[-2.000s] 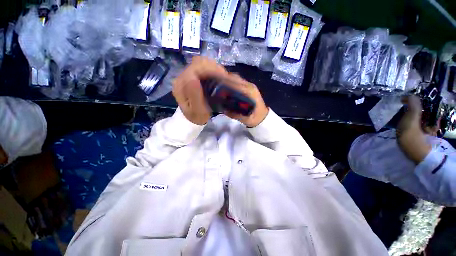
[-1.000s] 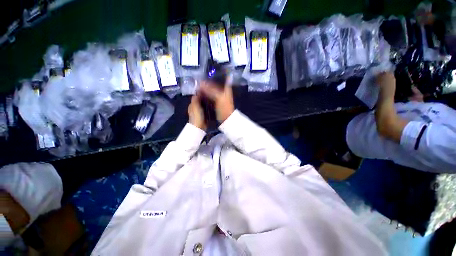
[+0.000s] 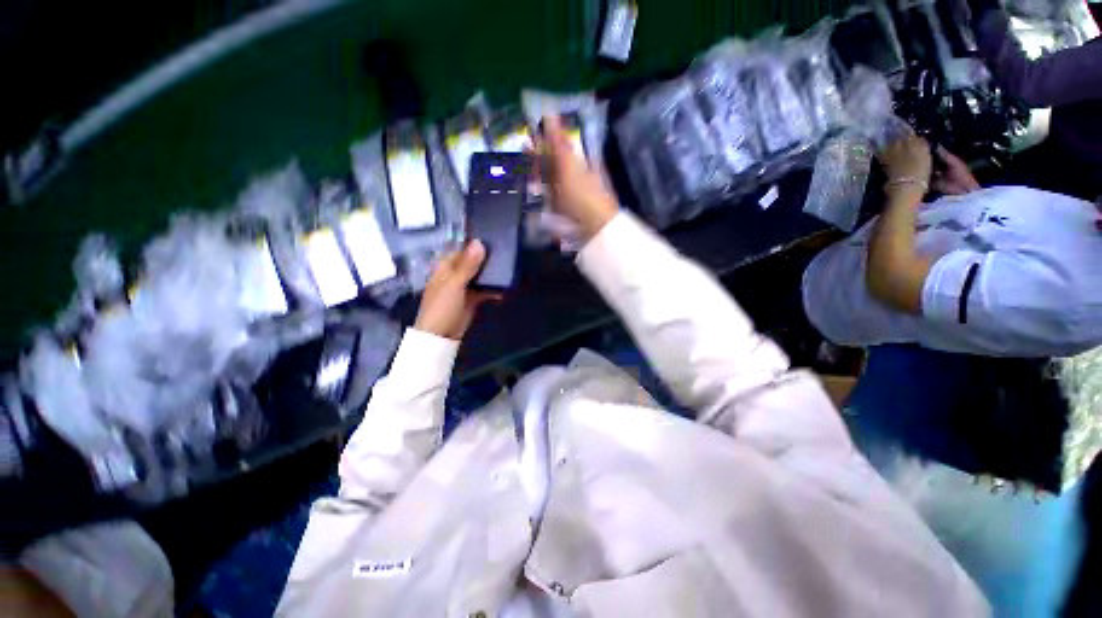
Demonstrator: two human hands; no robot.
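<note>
A black handset point(image 3: 496, 223) is in my left hand point(image 3: 452, 290), which holds it by its lower end, smooth dark face up with a small bright spot near the top. My right hand point(image 3: 573, 181) is just to the right of the handset, blurred, over the row of units; whether it holds anything is unclear. Behind the hands, units with a white panel point(image 3: 413, 193) and a yellow strip lie on clear bubble bags. More white-panelled units point(image 3: 326, 268) lie to the left.
A crumpled heap of clear bags point(image 3: 163, 350) lies at left. A bagged unit point(image 3: 335, 366) lies near the ledge edge. A tight row of bagged handsets point(image 3: 731, 115) is at right. One unit point(image 3: 618, 29) lies on the green belt. A person point(image 3: 955, 260) works at right; another person's sleeve shows lower left.
The view has swung, shifting the ledge. The handset, blurred between both hands before, now shows its flat dark face in my left hand. My right hand has moved away to its right.
</note>
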